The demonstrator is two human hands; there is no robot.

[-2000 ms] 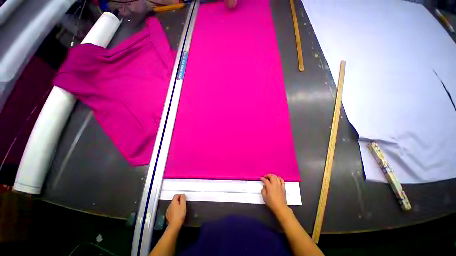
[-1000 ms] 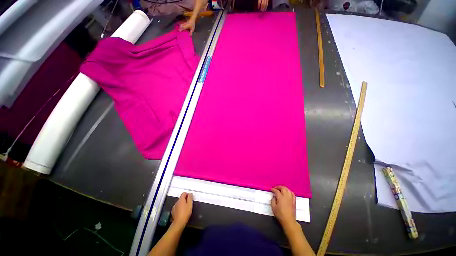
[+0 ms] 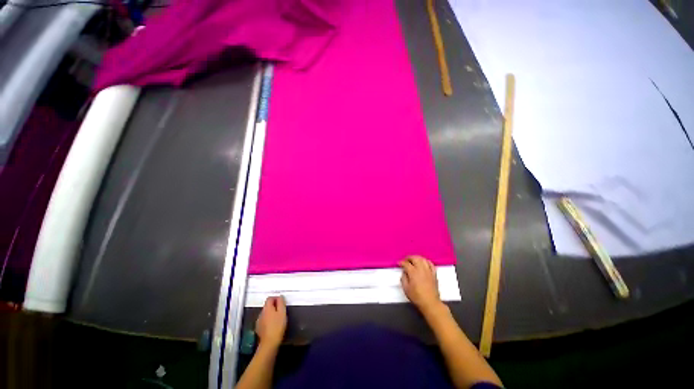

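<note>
The pink fabric (image 3: 346, 159) lies flat, its near edge over a white paper strip (image 3: 342, 286). A silver-white rail (image 3: 243, 205) runs along its left side. A loose pink cloth (image 3: 205, 34) is bunched at the far left, over the rail's far part and onto the flat fabric; whether someone holds it is hidden. My left hand (image 3: 272, 323) is closed at the strip's near left edge and seems to pinch it. My right hand (image 3: 420, 281) rests over the strip near its right end, fingertips pinching at the pink fabric's near edge.
A white roll (image 3: 76, 197) lies at the left table edge. A long wooden ruler (image 3: 500, 216) and a farther ruler (image 3: 440, 49) lie right of the fabric. White pattern paper (image 3: 593, 114) covers the right side, with a speckled stick (image 3: 593, 248) on its near corner.
The loose pink cloth has moved away from beside the rail to the far side and now crosses the rail. The camera view has shifted. Both hands stay at nearly the same spots on the strip.
</note>
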